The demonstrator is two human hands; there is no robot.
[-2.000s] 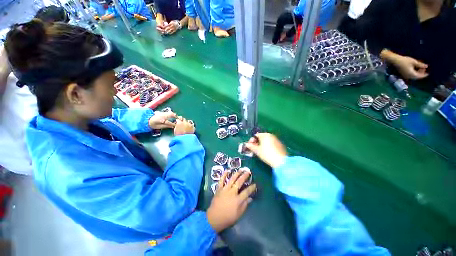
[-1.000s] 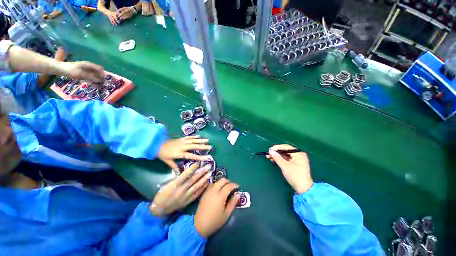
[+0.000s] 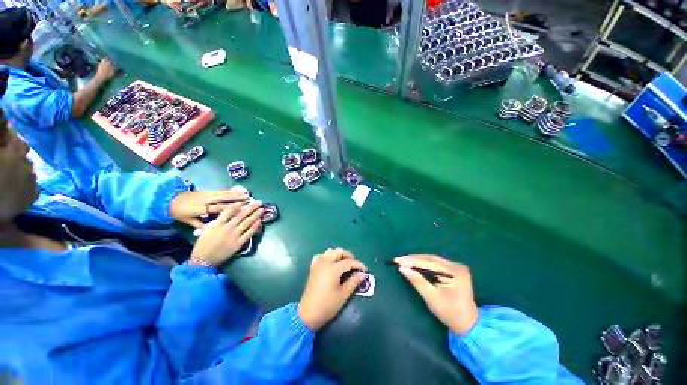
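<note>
A watch housing (image 3: 366,285) with a pale rim and dark centre lies on the green bench top, at the thumb of my left hand (image 3: 330,287). The left fingers are curled and touch or hold the housing's left side. My right hand (image 3: 443,289) holds a thin black tool, likely tweezers (image 3: 419,268), like a pen. Its tip points left, a little above and right of the housing. The palm side of my left hand is hidden.
A neighbour's hands (image 3: 222,225) cover housings on the left. Housings (image 3: 301,170) and a white scrap (image 3: 360,195) lie by the metal post (image 3: 315,90). A red-pink tray (image 3: 154,120) is far left, more housings (image 3: 633,355) lower right, a blue box (image 3: 663,124) far right.
The neighbour's hands and the housings under them have moved left, away from my left hand. The hand over the tray is gone. Both my hands and the tool appear lower and closer together.
</note>
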